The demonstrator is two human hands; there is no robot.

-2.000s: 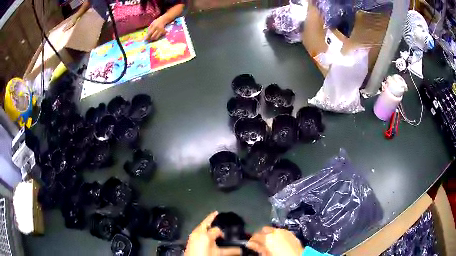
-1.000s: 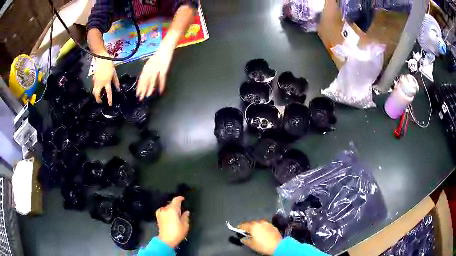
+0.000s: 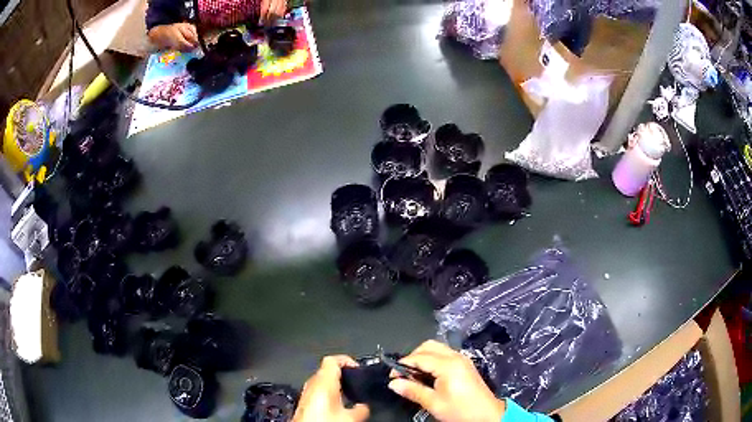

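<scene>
A black plastic housing [image 3: 368, 384] is at the bottom centre of the view. My left hand [image 3: 326, 392] holds its left side. My right hand [image 3: 445, 381] is at its right side and grips a small, thin dark piece at the housing's rim; I cannot tell if it is a tool or an insert. A group of black housings [image 3: 420, 247] stands at centre. More housings [image 3: 177, 293] lie in a loose pile at left. A clear poly bag with dark contents [image 3: 548, 317] lies just right of my right hand.
Another person's hand [image 3: 175, 35] is by black housings on a colourful printed sheet [image 3: 284, 70]. A white poly bag [image 3: 565, 132] stands by a post. A pink bottle [image 3: 639, 161] and red-handled tool [image 3: 641, 206] are at right. An open carton [image 3: 635, 375] is lower right.
My left hand has come from the left pile to bottom centre with a housing, and my right hand has met it. The other person has moved several housings from the pile onto the sheet.
</scene>
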